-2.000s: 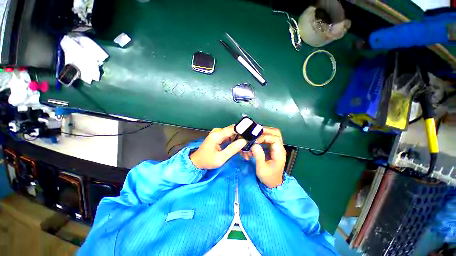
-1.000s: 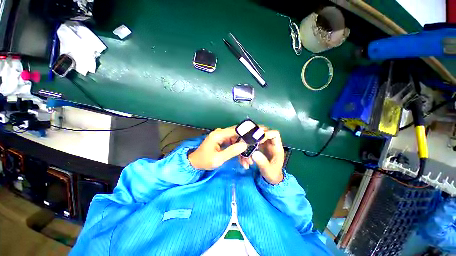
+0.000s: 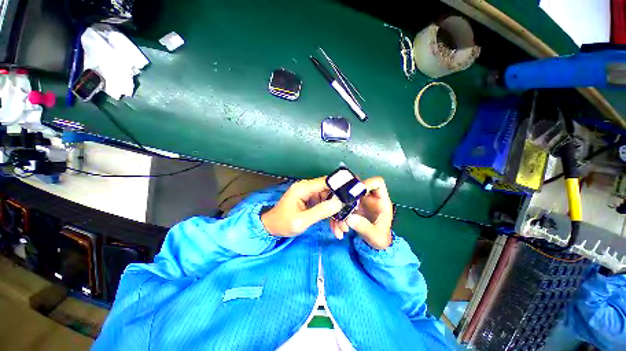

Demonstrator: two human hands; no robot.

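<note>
My left hand point(image 3: 300, 208) and my right hand point(image 3: 374, 214) are close together above the front edge of the green mat point(image 3: 206, 123). Between them is a display module point(image 3: 345, 186), dark with pale glare patches, tilted. My left fingers grip its left side and my right fingers touch its right side. A small dark watch case point(image 3: 346, 210) is just below it, held by my right fingertips. The two parts touch or overlap; whether they are joined cannot be told. The inside of the case is mostly hidden.
Beyond my hands lie a silvery-blue cover point(image 3: 335, 129), a dark watch unit point(image 3: 285, 83), a marker pen point(image 3: 349, 99), tweezers point(image 3: 341, 71) and a tape roll point(image 3: 435, 105). A blue screwdriver point(image 3: 566, 70) and soldering station point(image 3: 489, 140) are at right. A white cloth point(image 3: 113, 62) is at left.
Since the first frame the dark case has come more into view below the display module. The hands stay in about the same place; the background has shifted slightly with the camera.
</note>
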